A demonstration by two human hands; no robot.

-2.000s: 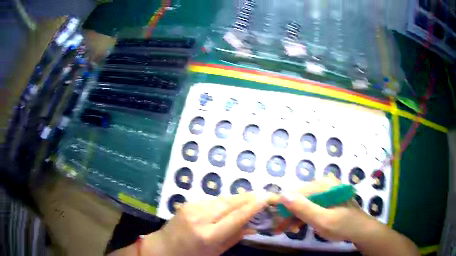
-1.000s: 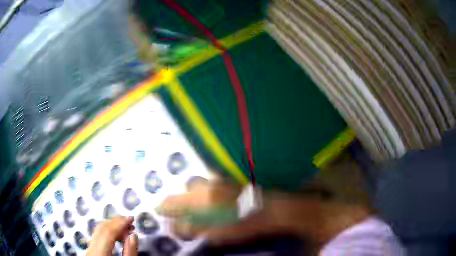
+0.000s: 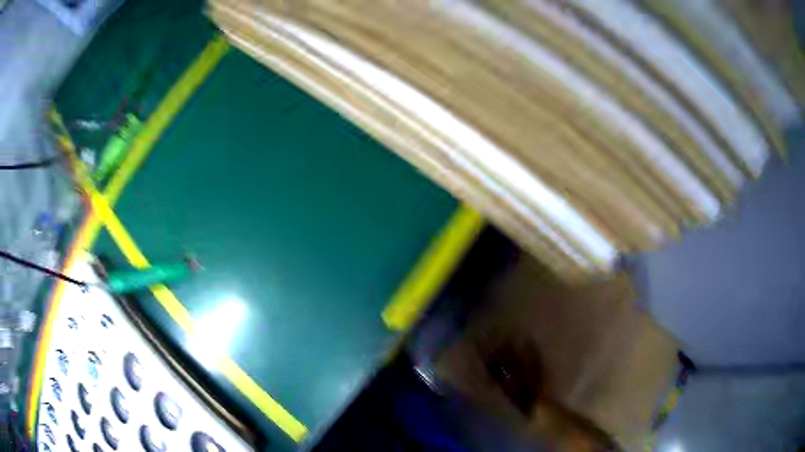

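Note:
The white foam tray [image 3: 92, 305] is at the lower left, cut off by the frame edge, with rows of round dark recesses or parts. The green-handled probe pen [image 3: 150, 276] lies across the yellow tape beside the tray's far corner, with no hand on it. A thin dark lead runs from its left end to the left edge. I see neither my left hand nor my right hand clearly. A blurred brown-orange shape is at the bottom right; I cannot tell what it is.
A tall stack of tan and white layered trays [image 3: 424, 132] fills the upper right. A small green tool [image 3: 117, 148] lies by crossing yellow tape on the green mat [image 3: 291, 194]. A brown surface [image 3: 583, 344] is below the stack. Clear plastic is at the left edge.
The view has swung right, and the foam tray has shifted to the lower left. The probe pen was in my right hand and now lies released on the mat. Both hands have left clear view.

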